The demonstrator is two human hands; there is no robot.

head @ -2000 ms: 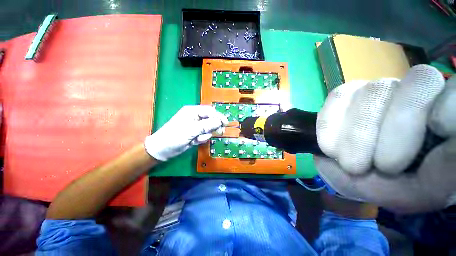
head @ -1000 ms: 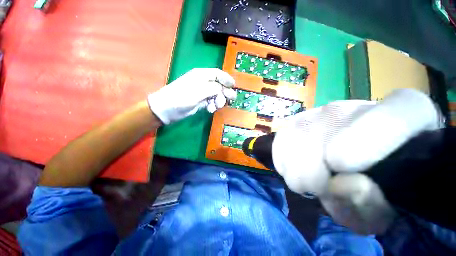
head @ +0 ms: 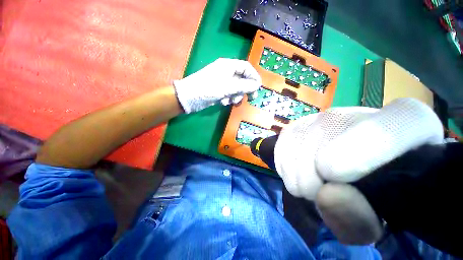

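My right hand [head: 350, 147], in a white glove, is shut on the black electric screwdriver [head: 266, 150]. The screwdriver's yellow-banded tip is over the circuit board [head: 248, 133] in the slot nearest me; the bit itself is hidden. My left hand [head: 218, 85], also gloved, is at the left edge of the orange fixture [head: 234, 125], fingertips pinched together beside the middle circuit board [head: 276, 104]. Whether the fingertips hold a screw cannot be seen. The far circuit board [head: 292, 68] lies in its slot. My right hand covers the fixture's near right corner.
The black screw tray [head: 279, 23] with scattered screws stands beyond the fixture. The red mat [head: 96, 61] lies at the left. A ribbed pile with a cardboard sheet [head: 406, 86] on top is at the right. The fixture lies on a green mat [head: 195, 129].
Over two seconds, the view has turned, so fixture and tray appear tilted and further right. The screwdriver has moved from the middle board to the nearest one. My left hand has drawn back from its tip.
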